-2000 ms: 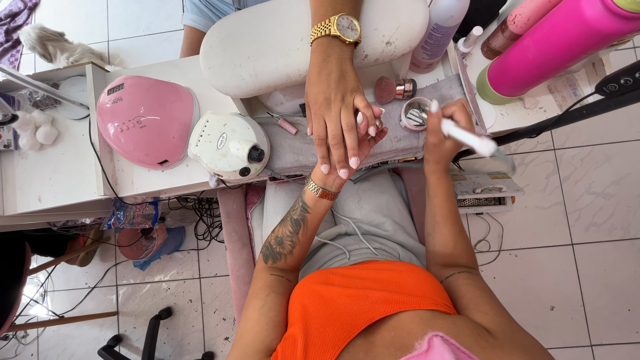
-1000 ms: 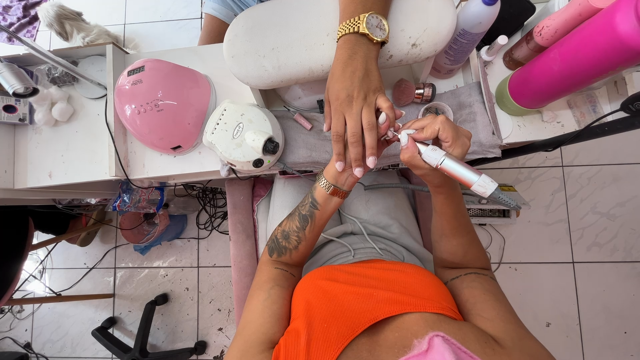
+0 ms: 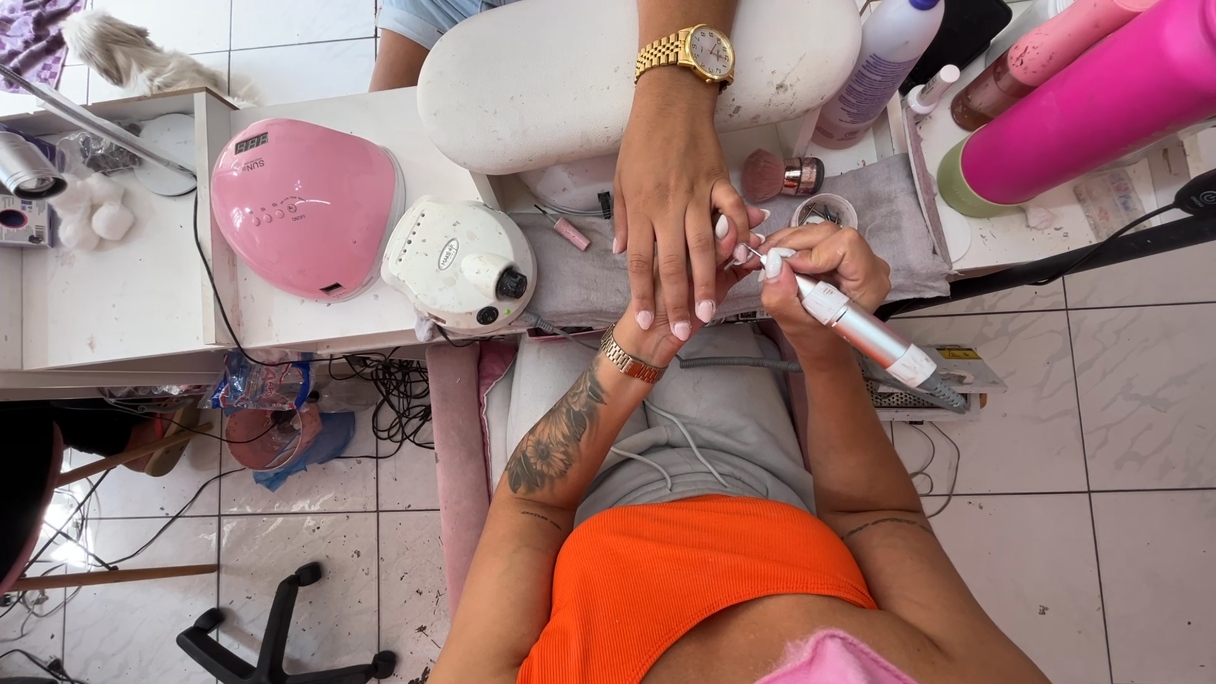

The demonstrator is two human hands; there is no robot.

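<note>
My left hand [image 3: 665, 318] lies under another person's hand [image 3: 670, 195], its fingers gripping that person's finger near the nail; much of my palm is hidden. That hand wears a gold watch [image 3: 711, 52] and has pale, pointed nails. In my right hand [image 3: 836, 271] is an electric nail drill handpiece [image 3: 864, 331], its thin bit at the held fingernail. A cable runs from the handpiece. The white drill control unit [image 3: 456, 261] stands left of the hands. A round cup of small metal bits [image 3: 825, 211] and a pink-bristled brush [image 3: 784, 175] lie just beyond my right hand.
A white padded armrest [image 3: 532, 85] spans the desk's far side. The pink nail lamp [image 3: 309, 204] stands at left, near cotton balls [image 3: 112, 220]. A grey towel [image 3: 589, 285] lies under the hands. At right are a magenta bottle [image 3: 1092, 109] and a lilac bottle [image 3: 879, 71].
My right hand has moved from beside the bit cup to the other person's fingers, bringing the handpiece bit to a nail. My left hand now holds one of those fingers.
</note>
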